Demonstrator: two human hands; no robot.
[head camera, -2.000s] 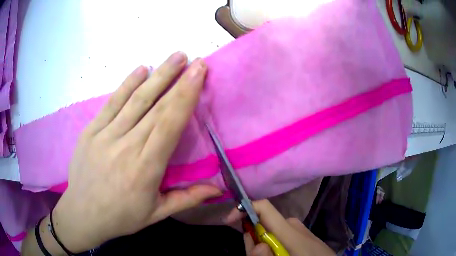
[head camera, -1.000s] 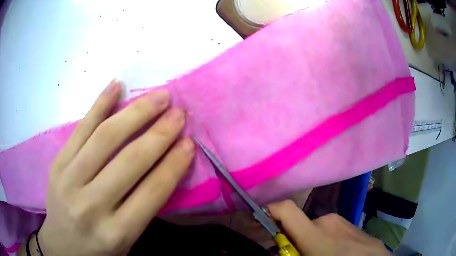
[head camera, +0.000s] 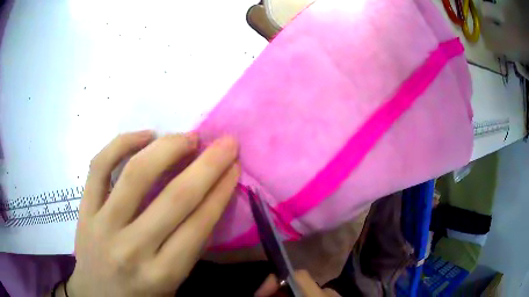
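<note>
A pale pink garment panel (head camera: 325, 104) lies wrong side up on the white table, with a bright magenta band (head camera: 371, 136) running diagonally along it. My left hand (head camera: 168, 197) presses and grips the panel's left part, fingers bent over the cloth. My right hand (head camera: 307, 285), mostly cut off by the bottom edge, holds scissors (head camera: 268, 235). The blade tips lie at a folded or cut magenta line just right of my left fingertips. The scissor handles are hidden below the frame. Whether the blades are parted is unclear.
A second pair of scissors with red and yellow handles (head camera: 471, 22) lies at the upper right by the machine. Ruler markings (head camera: 46, 206) run along the table's front edge. A blue crate (head camera: 419, 232) stands below right, beside dark cloth. Pink cloth hangs at lower left.
The panel has turned counterclockwise, and its left end has drawn in under my left hand, uncovering the ruler. My left hand has shifted and curled. The scissors point more steeply, and my right hand is lower.
</note>
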